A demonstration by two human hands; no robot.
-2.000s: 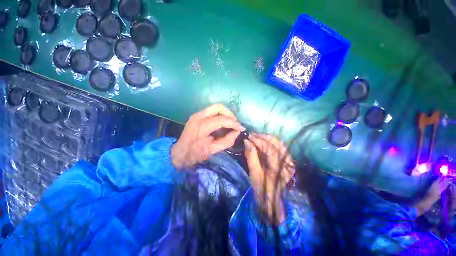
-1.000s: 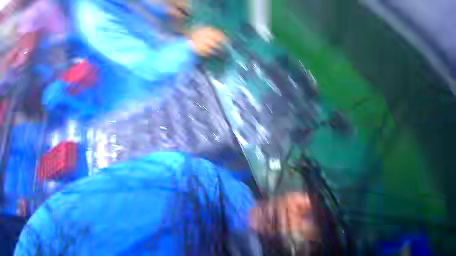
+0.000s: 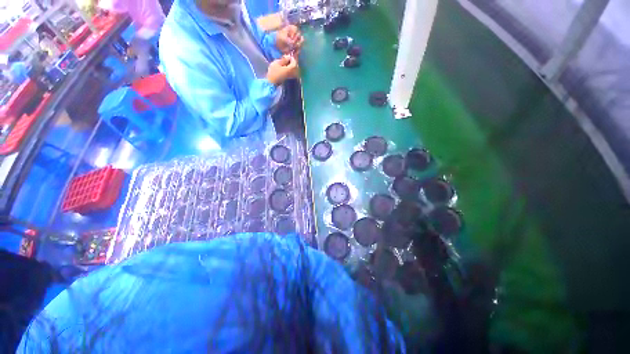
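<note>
Neither of my hands is in view; only my blue sleeve shows across the bottom, with dark strands over it. Round black housings [image 3: 366, 231] lie in a loose group on the green bench [image 3: 325, 69], some with clear film glinting around them. A clear blister tray [image 3: 207, 200] lies at the bench edge on the left, with black housings in its right-hand pockets. The lower part of the housing group is dark and partly hidden by the strands.
A person in a blue smock [image 3: 207, 76] sits further along the bench, both hands raised together. A white post [image 3: 413, 55] stands on the bench. A blue stool [image 3: 135, 114] and a red crate [image 3: 94, 189] are on the floor at left.
The view has swung left, away from my hands and the blue bin, to the tray and the neighbour. My hands have left the picture. The blur of a second ago has cleared.
</note>
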